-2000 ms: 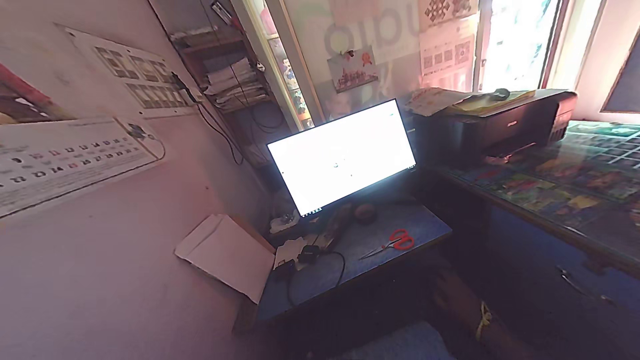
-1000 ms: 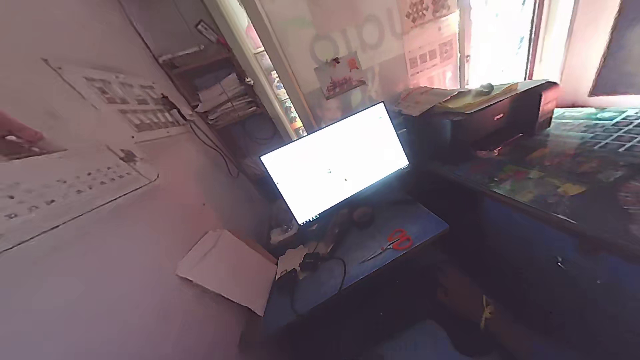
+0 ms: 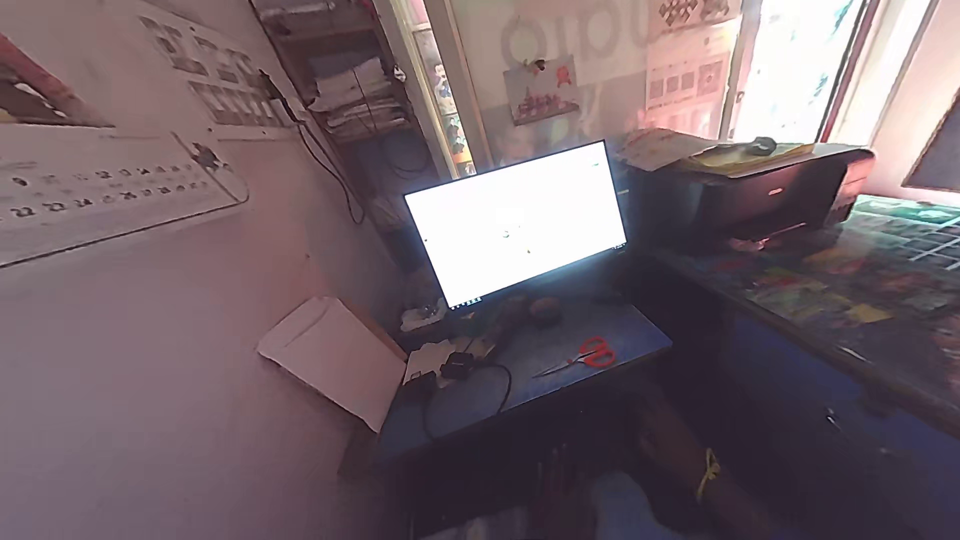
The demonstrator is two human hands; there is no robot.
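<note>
My right hand (image 3: 654, 427), dim in shadow, is below the front edge of the blue desk (image 3: 630, 337), with a yellow band (image 3: 710, 466) on the wrist. Whether it holds anything is too dark to see. A dark shape low in the middle may be my left hand (image 3: 559, 480); its fingers are unclear. Scissors (image 3: 596, 352) with red handles lie near the desk's front edge, blades pointing left. Behind them stands a lit computer monitor (image 3: 517, 225). A black adapter with a cable (image 3: 457, 365) rests on papers at the desk's left.
A white envelope or folder (image 3: 337, 360) leans at the desk's left. A black printer (image 3: 780, 191) with papers on top stands on the glass-topped counter (image 3: 862, 300) at right. Shelves with stacked papers (image 3: 360, 97) are behind, and a calendar (image 3: 112, 187) hangs on the left wall.
</note>
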